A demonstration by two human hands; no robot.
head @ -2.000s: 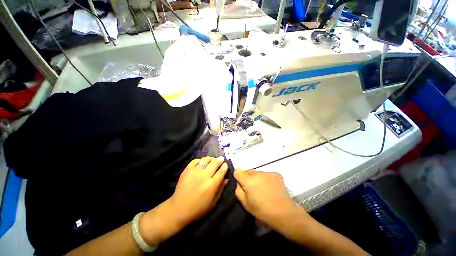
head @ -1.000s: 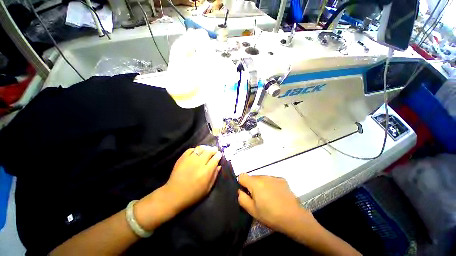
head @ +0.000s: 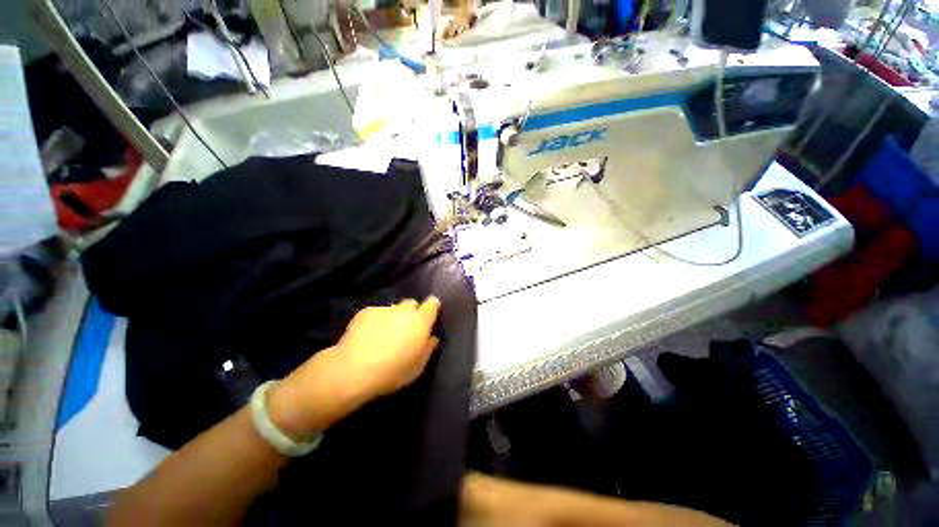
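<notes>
A black garment (head: 278,237) lies in a large heap left of and in front of the sewing machine's needle area (head: 458,221). Its straight right edge runs from the presser foot down towards me. My left hand (head: 386,345), with a pale bangle at the wrist, has its bunched fingers on the cloth near that edge, a little in front of the foot. My right hand is low at the bottom of the picture; only the blurred wrist and forearm (head: 556,506) show beside the cloth edge, and the fingers are hidden.
The white machine head (head: 638,154) reads JACK. A slim dark pointed tool (head: 537,211) lies right of the needle. A dark upright phone-like rectangle (head: 733,23) is above the head. A blue crate (head: 813,422) with dark cloth is on the lower right. Red and blue cloth lies beyond.
My right hand has moved from the cloth edge near the foot down to the picture's bottom. My left hand has shifted slightly back from the foot. The view has shifted too.
</notes>
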